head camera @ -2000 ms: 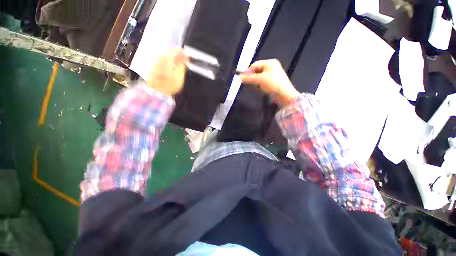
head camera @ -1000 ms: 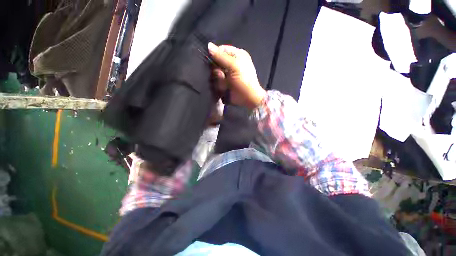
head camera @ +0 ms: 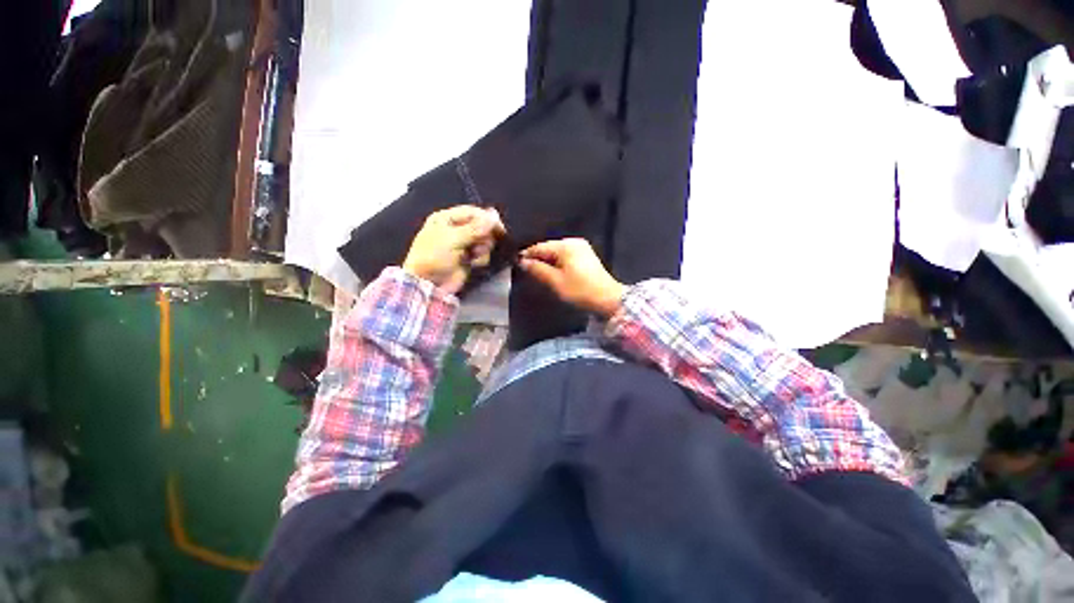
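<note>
A bundle of dark cloth [head camera: 530, 159] lies slantwise over white paper [head camera: 406, 94] and long dark panels [head camera: 654, 153], near the table's front edge. My left hand [head camera: 455, 245] is closed at the bundle's near edge, fingers pinched on dark material. My right hand [head camera: 572, 273] is just to its right, thumb and finger pinched at the same edge. The fingertips of both hands are close together. What they pinch is small and dark, perhaps a tying strip; I cannot tell it apart from the cloth.
A large white sheet [head camera: 789, 177] lies right of the dark panels. White paper pieces [head camera: 954, 189] and dark scraps lie at far right. Brown cloth [head camera: 159, 153] is heaped at left beyond a pale rail [head camera: 141, 276]. Scrap piles [head camera: 1001, 530] lie below the table at right.
The dark bundle, lifted and blurred a second ago, now lies lower and flatter on the table. My left hand has come out from behind it, and my right hand has moved down beside my left.
</note>
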